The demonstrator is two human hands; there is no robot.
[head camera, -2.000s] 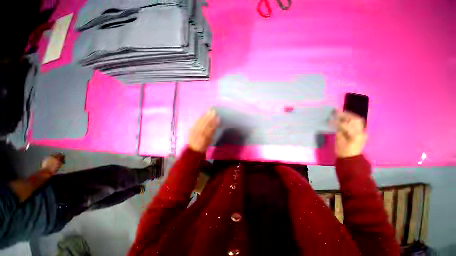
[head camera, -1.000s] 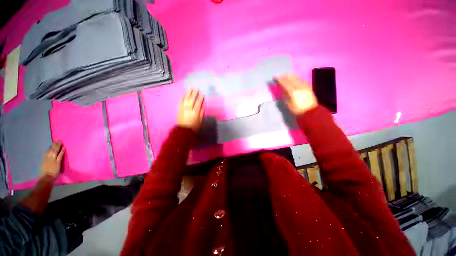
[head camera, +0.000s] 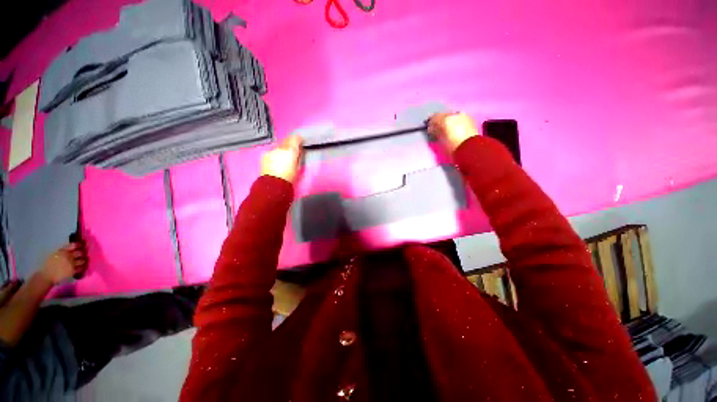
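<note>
My left hand (head camera: 282, 159) and my right hand (head camera: 454, 129) hold the two ends of a grey cut piece, seen nearly edge-on as a thin dark line (head camera: 365, 138) above the pink table cover. Another grey cut piece (head camera: 385, 210) lies flat near the table's front edge, its notched edge facing away from me. A pale grey area shows behind the held piece; glare blurs its outline. The thick stack of cut pieces (head camera: 137, 94) stands at the far left. Two narrow tie strips (head camera: 173, 224) lie in parallel lines in front of the stack.
A black mobile phone (head camera: 503, 138) lies right of my right hand. Scissors (head camera: 336, 12) show at the far edge. A large grey sheet (head camera: 43, 212) and a pale board (head camera: 23, 126) lie left. Another person's hand (head camera: 64, 263) is at the left front edge. A wooden pallet (head camera: 625, 263) stands right.
My hands were flatter and open over the pieces; now they grip a piece raised edge-on. The other person's hand has moved left and closed around something dark.
</note>
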